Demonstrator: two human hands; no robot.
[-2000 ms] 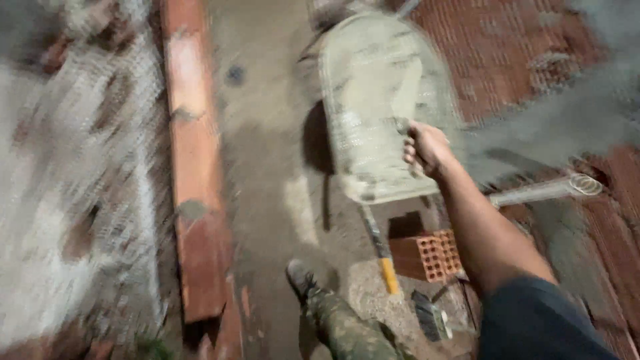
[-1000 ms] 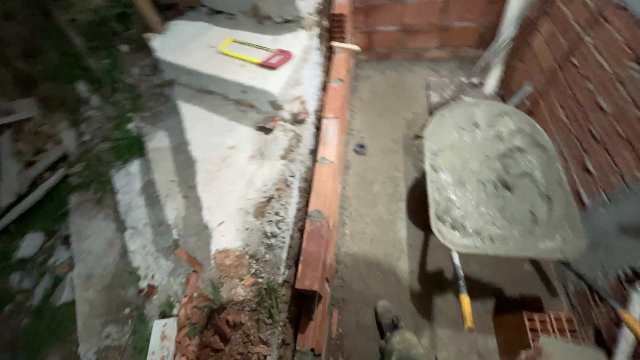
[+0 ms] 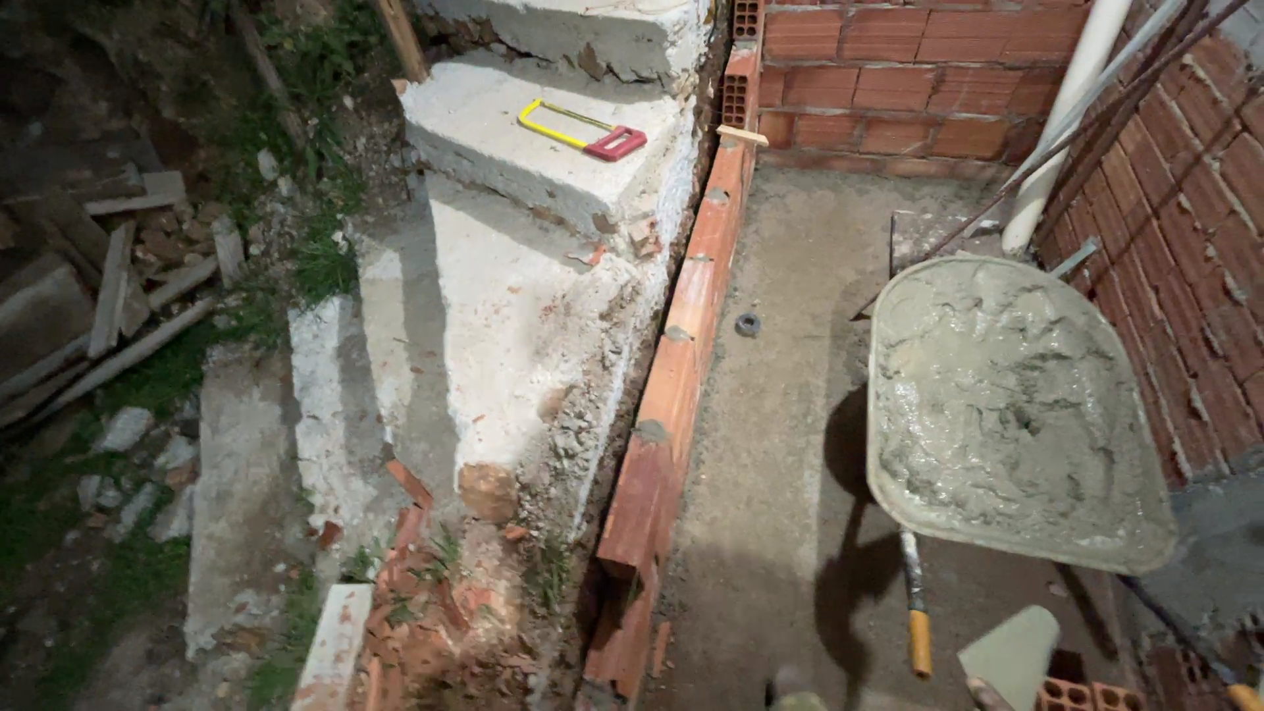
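A wheelbarrow (image 3: 1017, 415) full of wet grey mortar stands at the right. Just below it, at the bottom edge, is a trowel (image 3: 1012, 657) with a broad greyish blade. My right hand (image 3: 985, 694) grips the trowel; only a little of the fingers shows, and the rest is cut off by the frame. Left of the wheelbarrow runs a low course of hollow clay bricks (image 3: 681, 346), with small dabs of mortar along its top. My left hand is out of view.
A yellow and red hacksaw (image 3: 583, 130) lies on a concrete step (image 3: 474, 99). Brick walls (image 3: 899, 84) rise behind and at the right, beside a white pipe (image 3: 1071, 123). Hollow bricks (image 3: 1076, 693) sit at bottom right. Broken brick and planks (image 3: 114, 286) lie left.
Two seconds ago my right hand was over the wheelbarrow with the trowel; now it is low at the bottom edge. The view has swung left, bringing in the steps and hacksaw.
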